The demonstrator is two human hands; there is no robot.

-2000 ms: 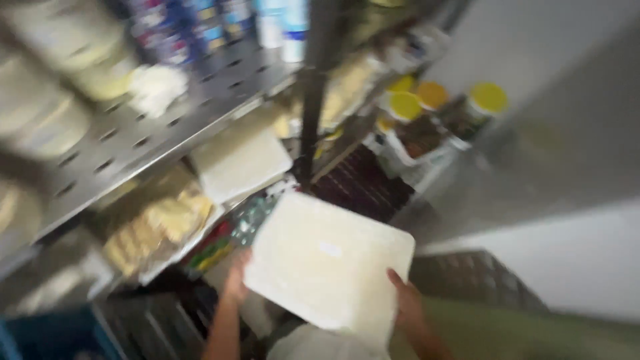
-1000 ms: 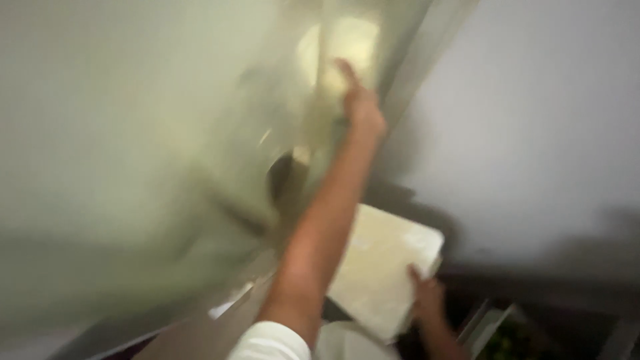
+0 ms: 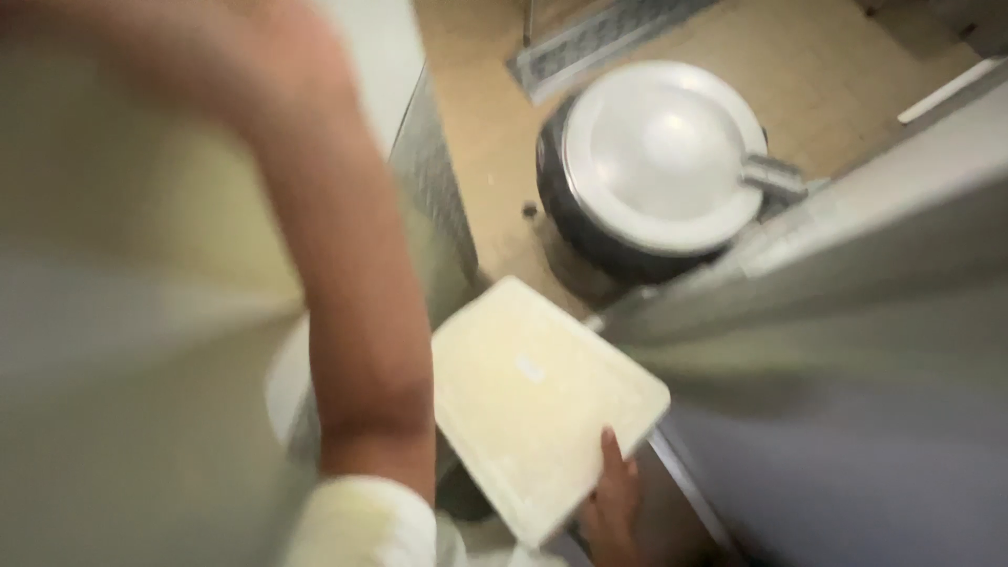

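Observation:
A pale cream rectangular lidded container (image 3: 543, 409), seen from above, is tilted in front of my body. My right hand (image 3: 614, 488) holds it at its lower right edge, with the thumb on the lid. My left arm reaches up across the view beside the container. The left hand is not clearly seen: the arm blurs toward the upper left, so what it touches cannot be told. A small white patch lies on the middle of the lid.
On the tan floor stands a round bin with a shiny metal lid (image 3: 665, 153), beyond the container. A metal grate (image 3: 606, 39) lies behind it. Smooth pale panels, strongly blurred, flank me at left and right.
My left hand has left the container it held two seconds ago, and the arm is raised. My right hand keeps hold. The view has swung from the shelves to the floor and bin.

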